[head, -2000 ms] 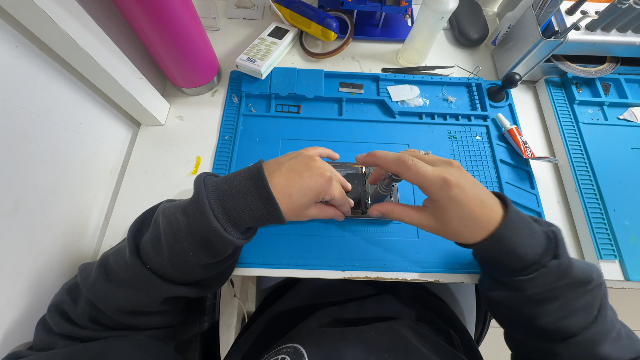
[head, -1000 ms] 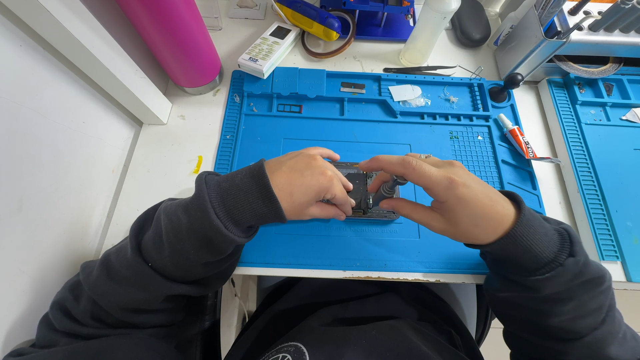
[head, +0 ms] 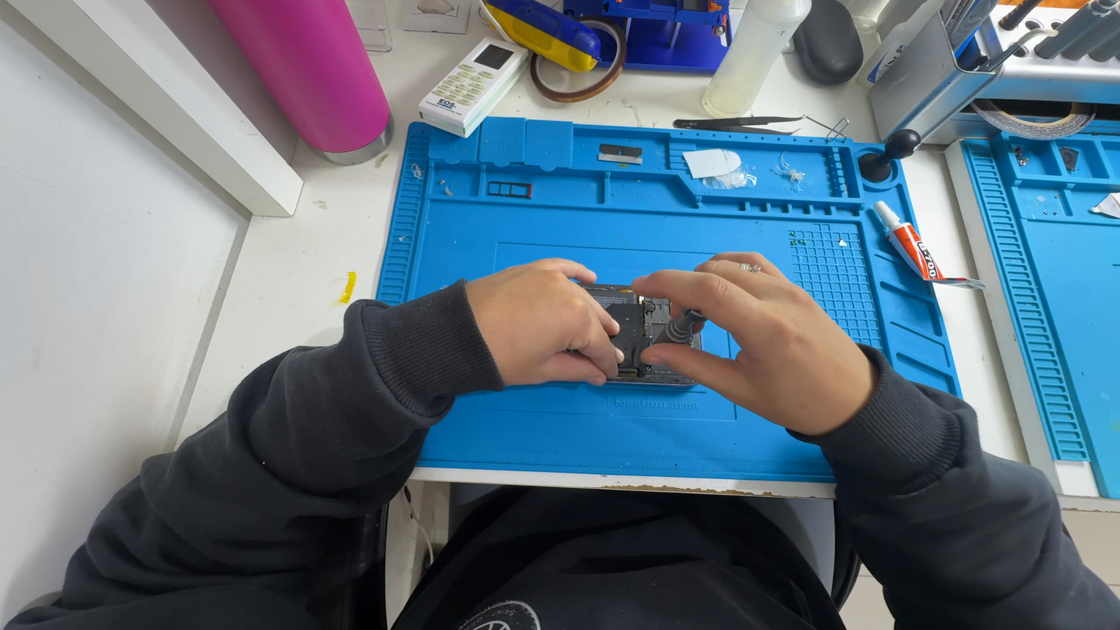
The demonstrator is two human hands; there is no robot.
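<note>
An opened smartphone (head: pixel 632 337), its dark internals showing, lies flat on the blue silicone repair mat (head: pixel 542 437). My left hand (head: pixel 551 324) rests over the phone's left part, fingertips pressing on the dark inner parts. A small grey screwdriver (head: pixel 679 329) stands tilted over the phone's right part, beside the palm side of my right hand (head: pixel 752 332). The thumb and index finger of that hand reach to the phone's inner edge, near a board or connector; whether they pinch something small cannot be told. Part of the phone is hidden under both hands.
Black tweezers (head: pixel 739 124) lie behind the mat, by a translucent bottle (head: pixel 754 57). A red and white glue tube (head: pixel 912 245) lies at the mat's right edge. A razor blade (head: pixel 619 155) and a SIM tray (head: pixel 509 190) sit in mat compartments. A pink bottle (head: pixel 297 70) stands back left.
My right hand's fingers have shifted slightly over the phone, and the screwdriver shows more plainly than two seconds ago. My left hand stays in place.
</note>
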